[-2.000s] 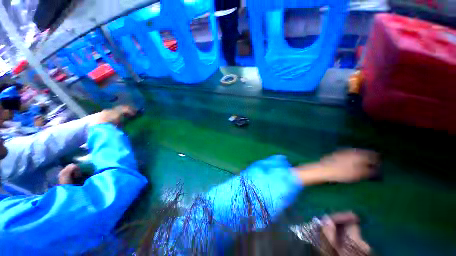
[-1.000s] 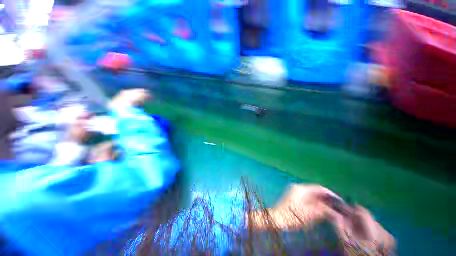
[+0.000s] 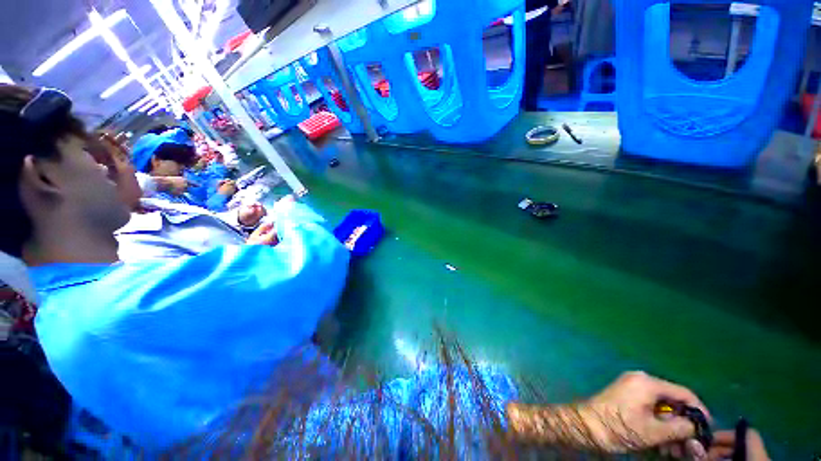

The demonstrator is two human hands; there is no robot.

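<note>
My left hand (image 3: 635,412) is at the lower right, its fingers shut on a small black round electronic unit (image 3: 693,421) with a yellow-orange end. My right hand (image 3: 752,447) is beside it, cut off by the bottom edge, holding a slim dark tool, apparently tweezers (image 3: 741,436), upright next to the unit. Hair partly covers my left wrist. Another electronic unit (image 3: 544,210) with a silver-white battery (image 3: 525,204) lies on the green belt. Whether the tool touches the held unit cannot be told.
A person in a blue smock (image 3: 189,306) sits close at left, with more workers beyond. A blue bin (image 3: 360,231) holds pale pieces. A small white piece (image 3: 451,266) lies ahead. Beyond the belt are a tape roll (image 3: 542,135), a small dark item (image 3: 572,133), blue stools (image 3: 689,135) and a red basket (image 3: 319,124).
The view has swung left and sharpened, bringing the neighbour's head and the blue bin in. My left hand has drawn back from over the belt to beside my right hand at the lower right.
</note>
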